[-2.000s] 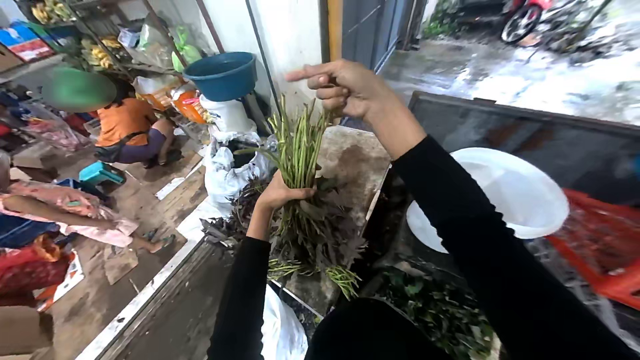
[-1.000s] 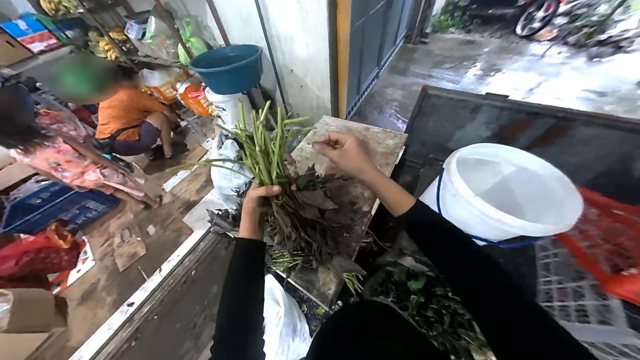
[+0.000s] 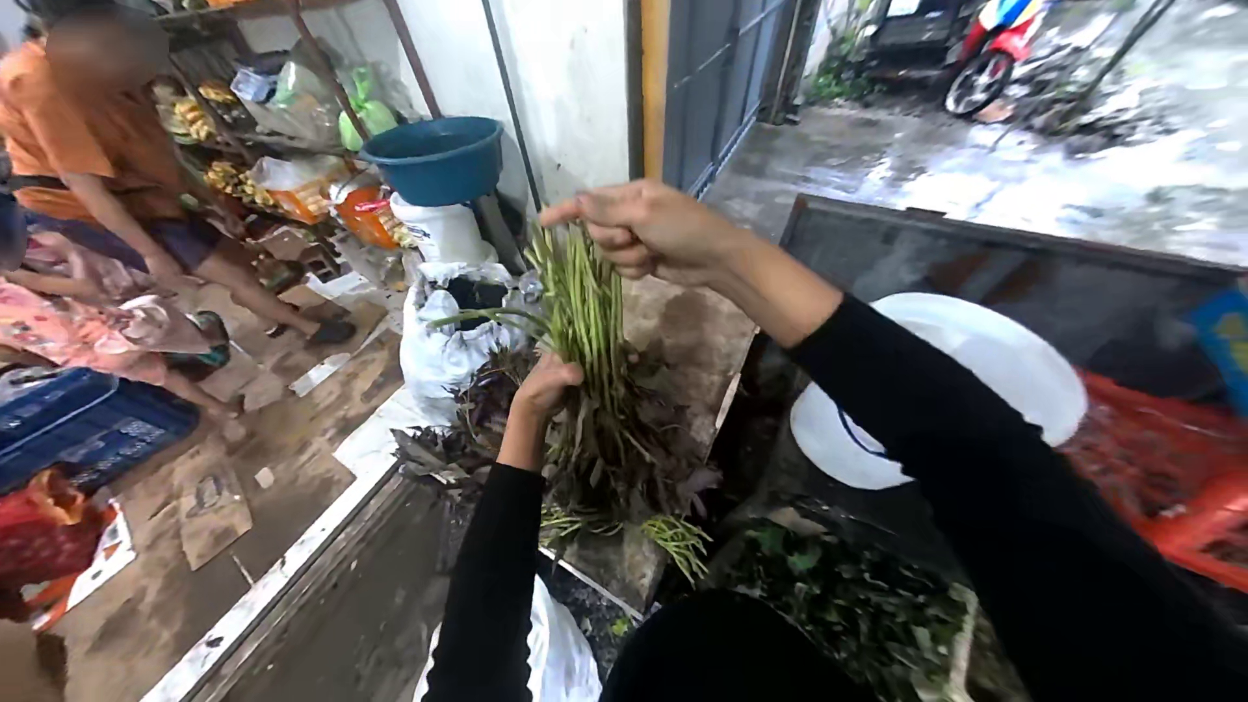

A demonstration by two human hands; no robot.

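My left hand (image 3: 548, 386) grips a bundle of leafy greens by its green stems (image 3: 588, 312), with the cut ends up and the dark, purplish leaves (image 3: 624, 448) hanging down over a worn board (image 3: 687, 336). At the top of the stems is my right hand (image 3: 648, 232), its index finger stretched out to the left and the other fingers curled. Whether it pinches a stem cannot be told. Short stem pieces (image 3: 678, 541) lie on the board below the leaves.
A white bucket (image 3: 985, 341) and red crate (image 3: 1160, 468) are on the right, above leafy greens (image 3: 838, 604). Behind my left hand are an open white sack (image 3: 429, 361) and a blue basin (image 3: 434, 161). Two people are at the left, near a blue crate (image 3: 97, 419).
My right hand has risen from beside the leaves to the stem tops. The bundle, tilted left a second ago, is more upright. The person in orange, low down before, now stands bent.
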